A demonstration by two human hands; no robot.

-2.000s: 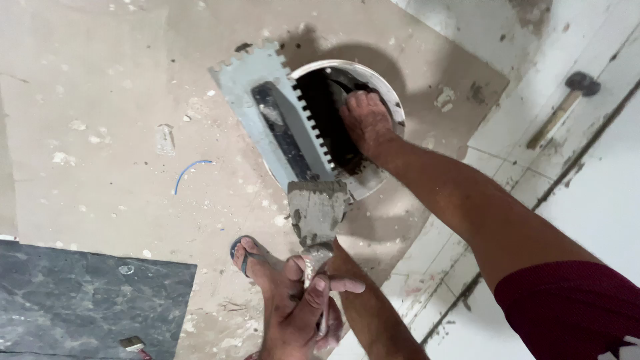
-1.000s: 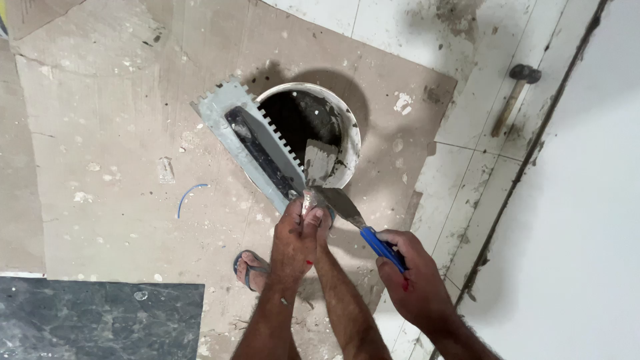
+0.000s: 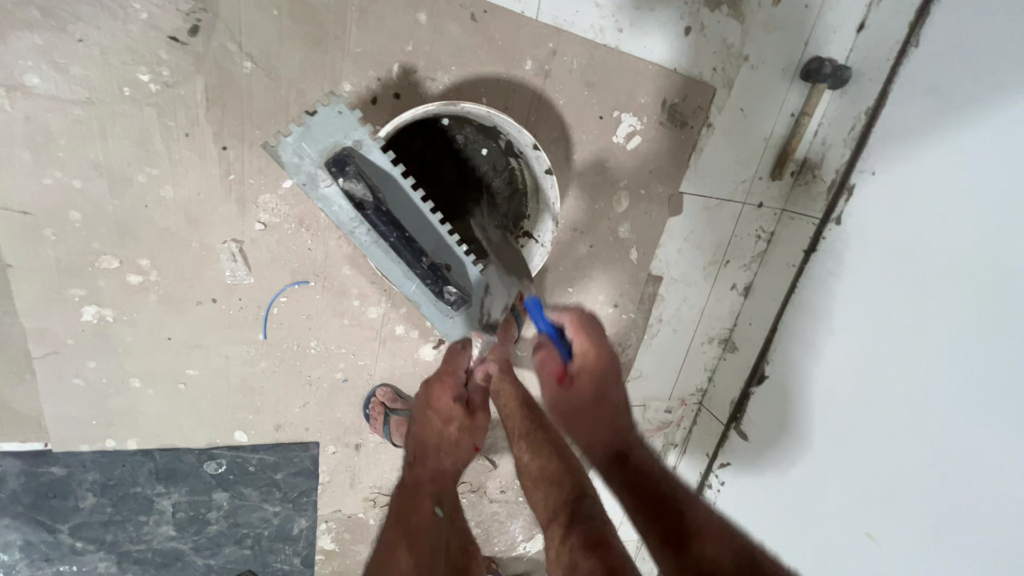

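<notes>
My left hand [image 3: 448, 408] grips the pale handle of a putty knife, whose mortar-coated blade [image 3: 498, 298] points at the bucket. In my right hand [image 3: 588, 376] is a second putty knife by its blue handle [image 3: 549, 326]; its blurred blade [image 3: 504, 250] lies against or just above the first blade, which I cannot tell apart. A grey notched trowel [image 3: 320, 164] with a dark handle lies across the left side of a white bucket [image 3: 546, 188], its lower end beside my left fingers. Dark, wet-looking mortar [image 3: 500, 164] lines the bucket's inside.
A mallet [image 3: 796, 132] with a wooden handle lies on white tiles [image 3: 708, 248] at the right. My sandalled foot [image 3: 388, 412] stands on stained floor covering [image 3: 160, 376], my other leg between my forearms. A blue strip [image 3: 276, 304] and a dark marbled sheet [image 3: 160, 512] lie left.
Two seconds ago my right hand was inside the bucket; one second ago it held the blue-handled putty knife right of the bucket. That knife's blade now points more steeply up toward the bucket.
</notes>
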